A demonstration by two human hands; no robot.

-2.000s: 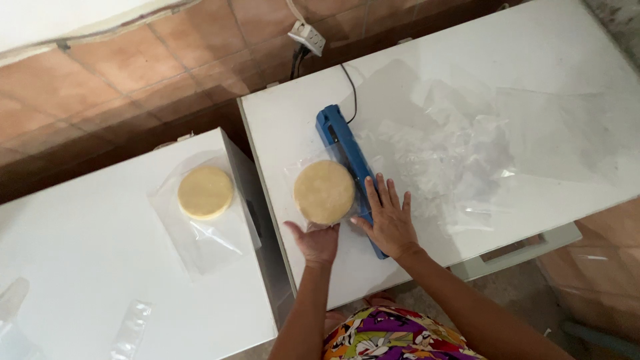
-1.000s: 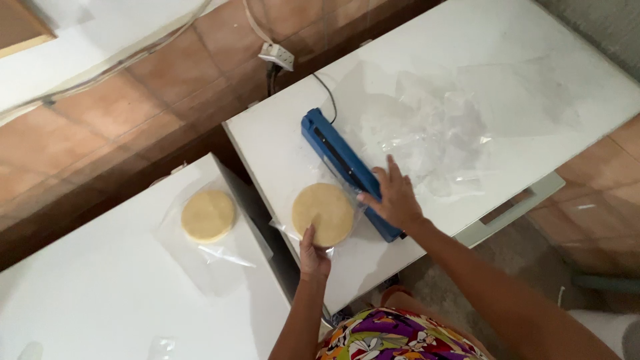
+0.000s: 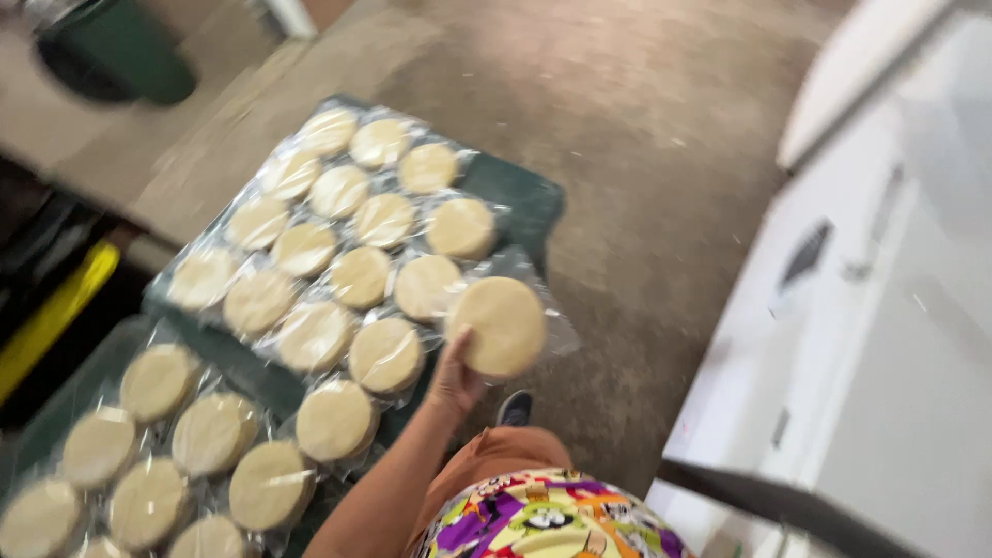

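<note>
My left hand (image 3: 456,372) grips the lower left edge of a round pale-yellow disc (image 3: 500,325), thumb on top, in a clear plastic bag (image 3: 559,329) whose loose end spreads out to the right. The material of the disc cannot be told. Just left of it, rows of similar bagged discs (image 3: 360,277) lie on a dark green table (image 3: 511,190). More bagged discs (image 3: 215,434) lie on a second green surface (image 3: 85,380) at the lower left. My right hand is out of the picture.
White chest-like units (image 3: 845,325) stand along the right side. Bare concrete floor (image 3: 620,194) lies between them and the green table. A dark green bin (image 3: 124,50) stands at the upper left, and a yellow strip (image 3: 58,314) shows at the left edge. The view is blurred.
The view has turned from the white tops and blue sealer to the green tables. My left hand now holds a bagged disc above the floor's edge; my right hand has left the view.
</note>
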